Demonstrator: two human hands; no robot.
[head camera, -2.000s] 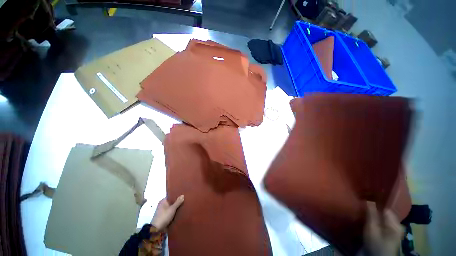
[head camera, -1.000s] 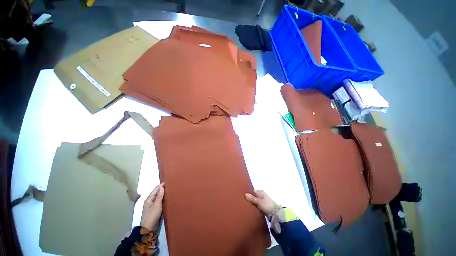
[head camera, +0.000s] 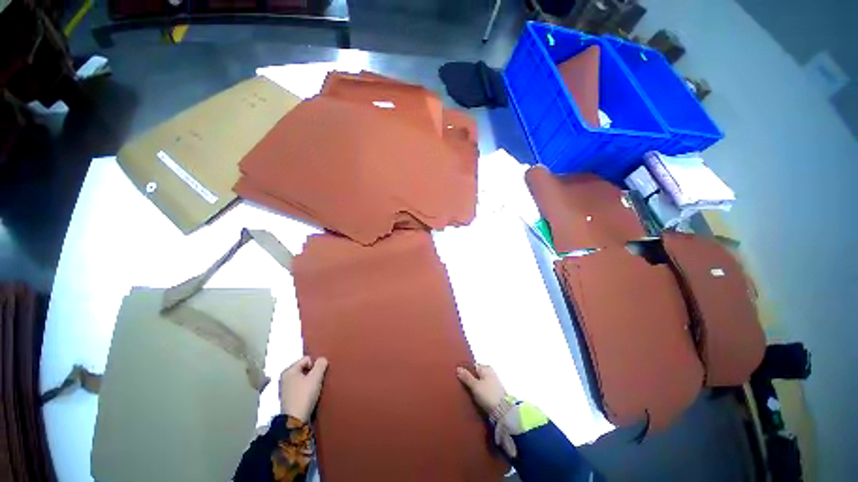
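Note:
A stack of long rust-brown mat panels (head camera: 386, 329) lies in front of me, running off the bottom of the picture. My left hand (head camera: 303, 384) is at its left edge, fingers at the panel's side. My right hand (head camera: 483, 384) is at its right edge, thumb on top. Both hands hold the edges of the panel; how many sheets they grip cannot be told. The far end of the stack touches a wider pile of rust-brown mat pieces (head camera: 348, 160) with a small white label on top.
Left lie a grey-beige board (head camera: 179, 377), a loose fabric strip (head camera: 212, 325) and a kraft cardboard sheet (head camera: 188, 141). Right are rust-brown mat stacks (head camera: 635, 334), a white folded pile (head camera: 691, 181), blue bins (head camera: 588, 141) and a dark heap (head camera: 472, 83).
Two seconds ago my right hand held a panel raised at the right; it now rests at the central stack's edge. Since one second ago, my left hand has shifted slightly onto the panel's edge.

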